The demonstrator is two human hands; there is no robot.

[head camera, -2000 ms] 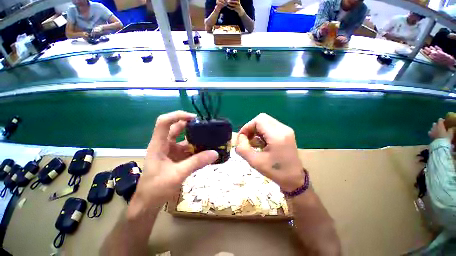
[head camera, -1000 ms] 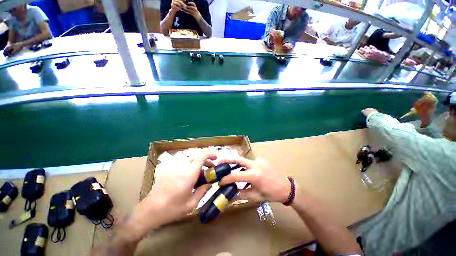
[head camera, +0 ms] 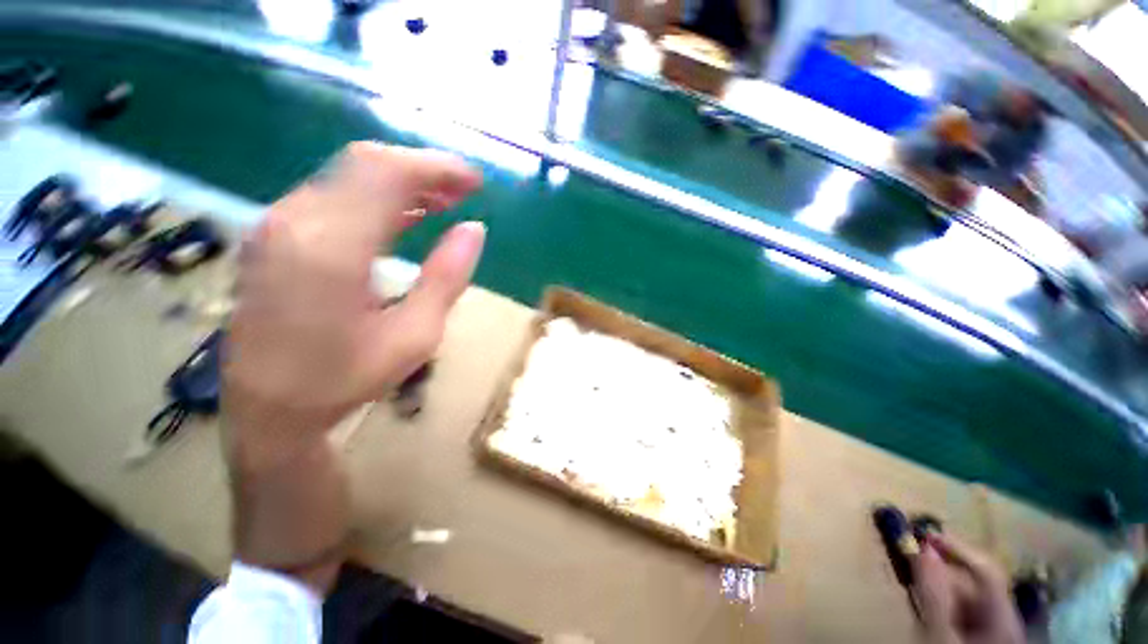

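Note:
My left hand [head camera: 334, 296] is raised at the left, blurred, with thumb and fingers apart and nothing seen in it. My right hand [head camera: 967, 591] is low at the far right, partly cut off by the bottom edge. Its fingers close on a pair of black units [head camera: 899, 544] at the cardboard; blur hides the exact grip. The carton tray [head camera: 759, 468] stands between my hands, heaped with loose cream pieces [head camera: 617, 421].
More black units [head camera: 195, 377] with cord loops lie at left, partly behind my left hand. A cream scrap [head camera: 431, 536] and shiny clear plastic [head camera: 740, 582] lie near the tray. The green belt [head camera: 655, 271] runs beyond. A neighbour's sleeve [head camera: 1105, 606] shows at lower right.
My hands have parted: the left is up and left, empty; the right has carried the black units from over the tray to the right. The view has tilted and swung.

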